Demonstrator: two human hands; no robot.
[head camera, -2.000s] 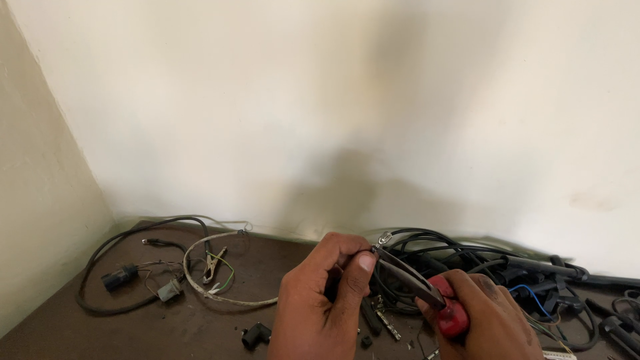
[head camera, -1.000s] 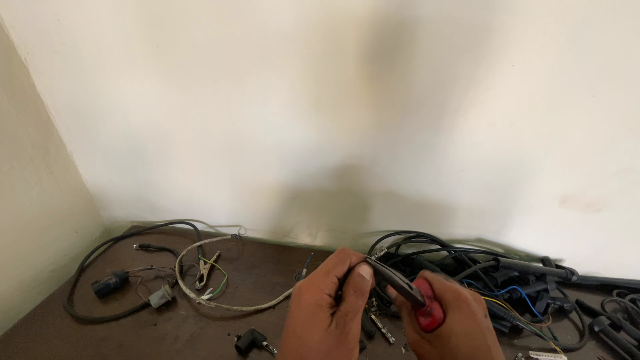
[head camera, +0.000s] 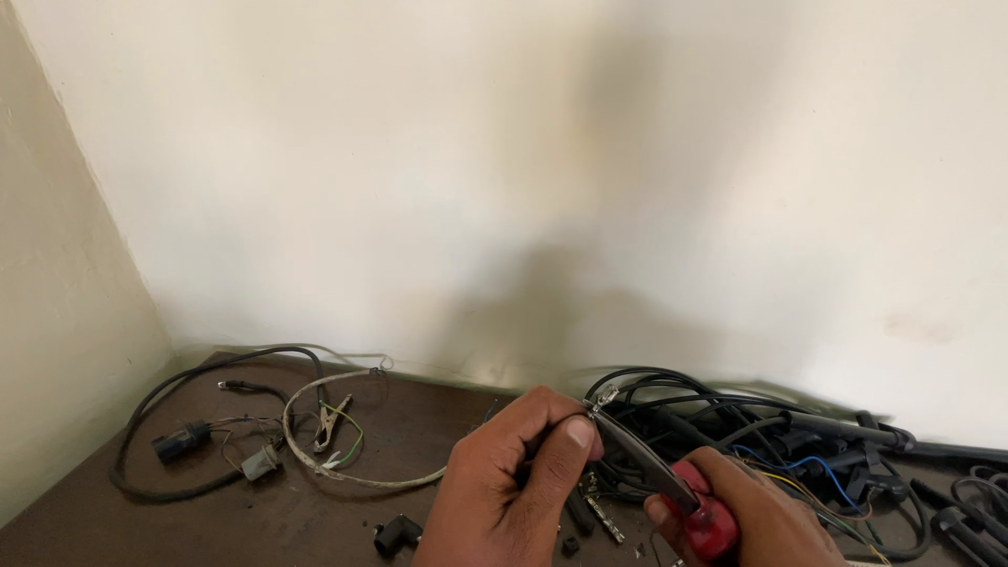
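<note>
Near the lower middle, my left hand (head camera: 520, 472) pinches a small piece, mostly hidden by its thumb and forefinger. A small metal terminal (head camera: 606, 395) sticks up just beyond those fingertips. My right hand (head camera: 756, 504) grips red-handled pliers (head camera: 705, 520) whose dark metal jaws reach up and left to the left fingertips, touching the base of the terminal. Whether the jaws are closed on it cannot be told. Below the pliers lies a strip of metal terminals (head camera: 605, 516), beside a small black piece (head camera: 570, 545).
Black cables (head camera: 677, 382) with connectors are heaped at the right. On the brown table (head camera: 378, 417), at left, lie a black cable loop (head camera: 142, 409), a whitish cable (head camera: 386, 482), a crocodile clip (head camera: 329, 429), a black connector (head camera: 179, 442), a grey connector (head camera: 261, 463) and a black elbow connector (head camera: 396, 535).
The metal terminal now stands out more clearly beyond the left fingertips. Both hands remain together, the right one still on the pliers. The view has shifted slightly.
</note>
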